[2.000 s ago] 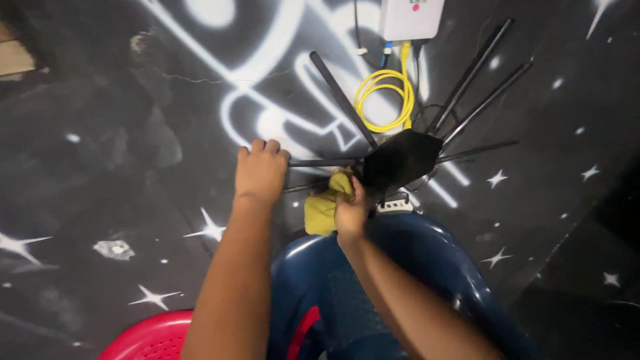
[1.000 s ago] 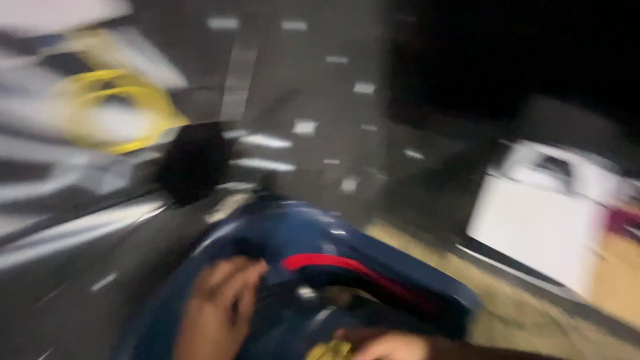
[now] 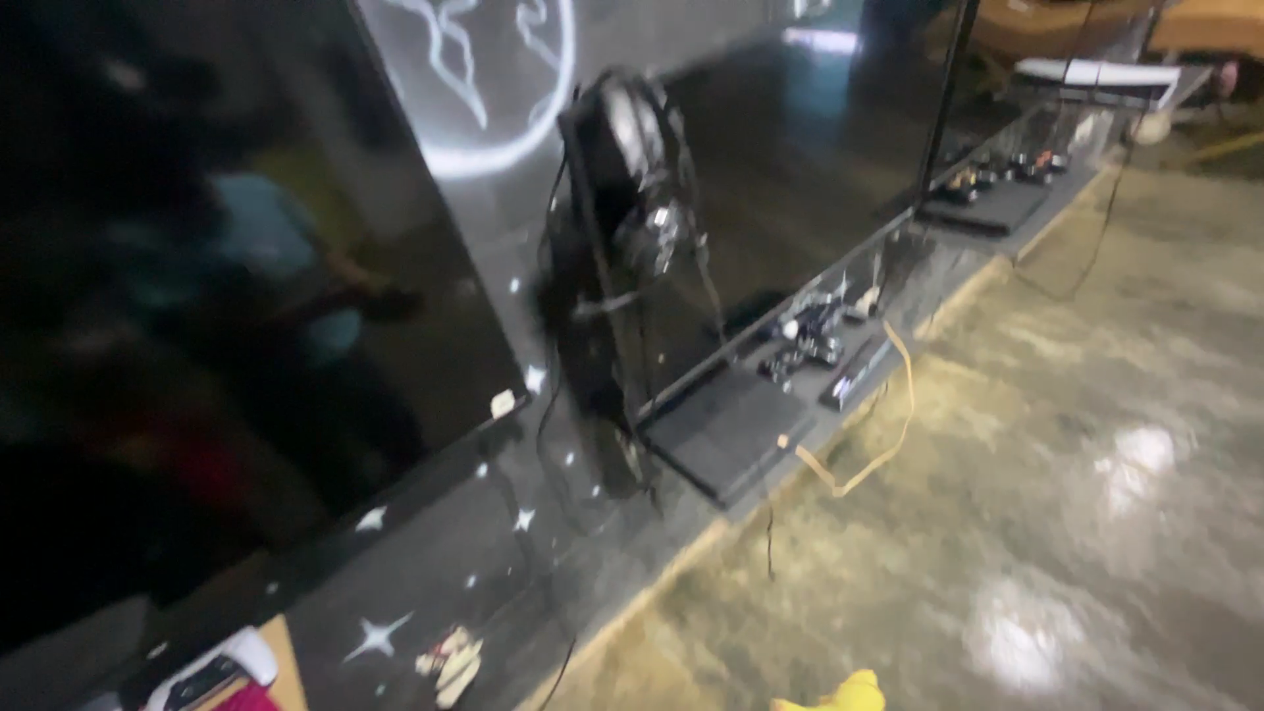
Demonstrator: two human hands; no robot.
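Neither of my hands shows in the current view. A bit of yellow cloth point(image 3: 839, 693) pokes in at the bottom edge, right of the middle; whether a hand holds it is hidden below the frame. Along the black wall with painted stars runs a dark ledge point(image 3: 592, 563). A crumpled light-coloured item point(image 3: 452, 667) lies on it near the bottom. Dark headphones or similar gear point(image 3: 632, 188) hang on the wall between two large dark screens, blurred.
The left screen point(image 3: 247, 296) reflects a person. A black tray-like panel point(image 3: 736, 430), game controllers point(image 3: 815, 341) and a tan strap point(image 3: 907, 395) lie along the ledge. A white device point(image 3: 212, 671) sits bottom left. The shiny floor point(image 3: 1037, 494) spreads at right.
The view has swung far to the right. Both hands, the blue chair and the yellow cable have left the frame, while the screens, ledge and floor have come into it.
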